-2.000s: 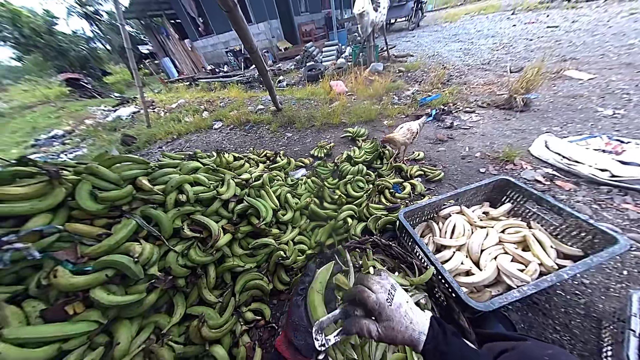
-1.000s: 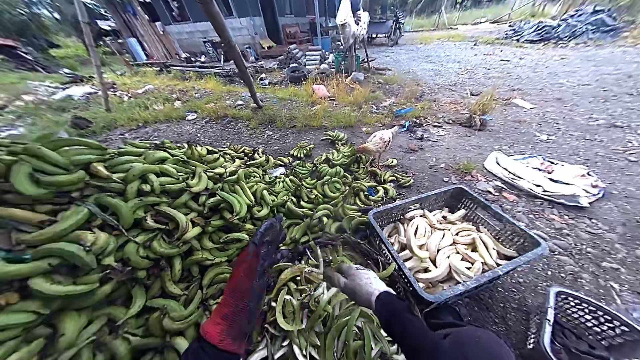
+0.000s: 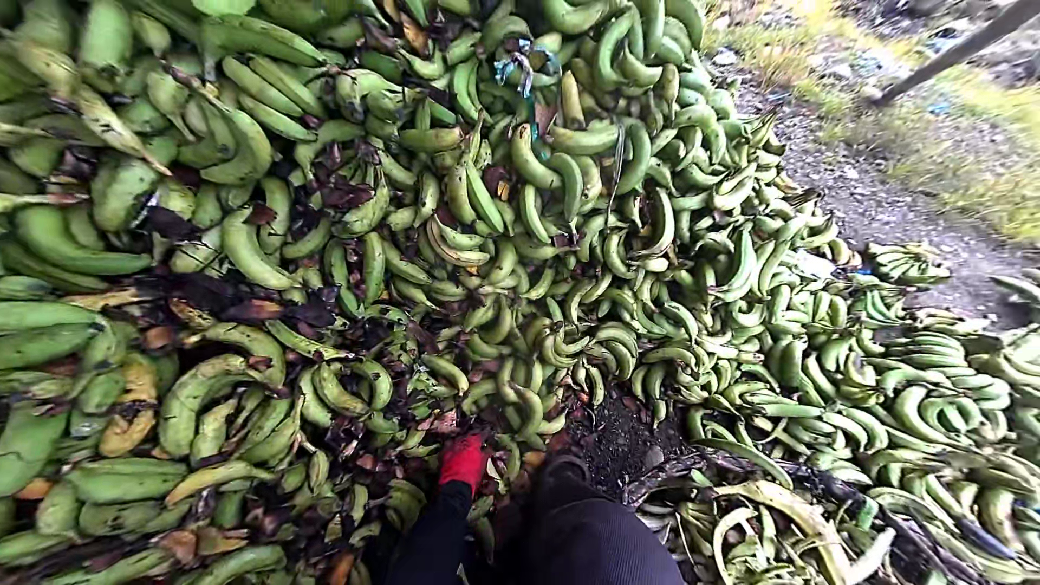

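My left hand (image 3: 463,461), in a red glove and dark sleeve, reaches down at the bottom centre into the near edge of a large heap of green plantains (image 3: 487,268). Its fingers point away from me among the fruit and dry leaf scraps, and whether they grip anything is hidden. Right of my dark-clad knee (image 3: 601,536) lie plantain peels (image 3: 780,520) in a loose pile. My right hand is out of view.
Dark bare soil (image 3: 626,439) shows between my leg and the heap. Gravelly ground (image 3: 918,211) with grass and a leaning wooden pole (image 3: 951,53) lies at the upper right. Blue plastic scraps (image 3: 528,69) are caught among the plantains.
The view has swung down and left onto the heap. My left hand, over the peels a second ago, is now low at the heap's edge. My right hand has left view.
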